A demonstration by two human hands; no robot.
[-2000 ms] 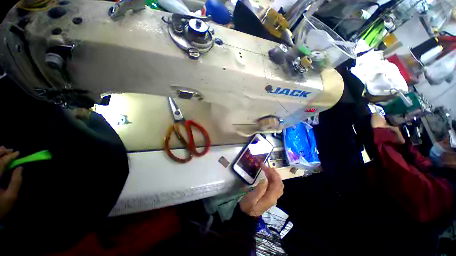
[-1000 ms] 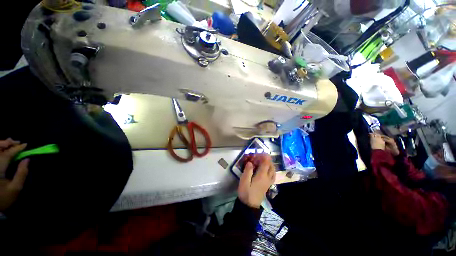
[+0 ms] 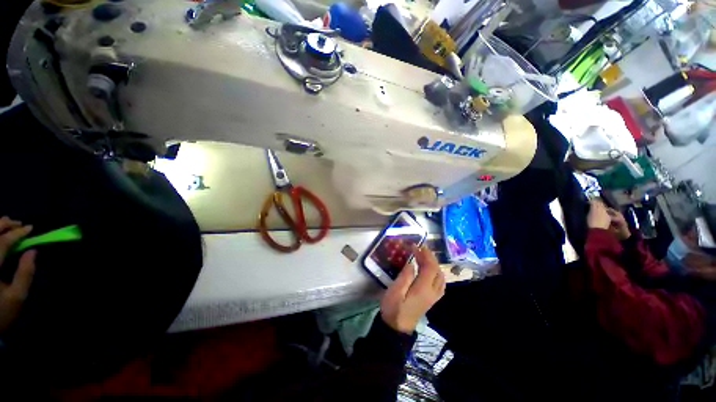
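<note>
The black panel (image 3: 118, 243) lies at the left, under the machine head. A bright green strip (image 3: 51, 237) stands out on it. My left hand (image 3: 14, 271) is cut off by the left edge, its fingers and thumb around the strip's end. The smartphone (image 3: 391, 250), its screen lit with reddish shapes, lies on the table's front edge. My right hand (image 3: 413, 292) is at its lower right corner, fingertips at the screen, not gripping it. Red-orange handled scissors (image 3: 294, 218) lie on the machine bed, blades pointing away.
The cream JACK machine (image 3: 345, 118) spans the view above the bed. A shiny blue packet (image 3: 469, 229) is right of the phone. A small brown piece (image 3: 349, 253) lies left of the phone. A person in a dark red sleeve (image 3: 620, 263) works at the right. Cluttered supplies fill the background.
My right hand has drawn back from over the phone towards its lower right corner, uncovering more of the screen. My left hand remains at the green strip. The view has shifted slightly.
</note>
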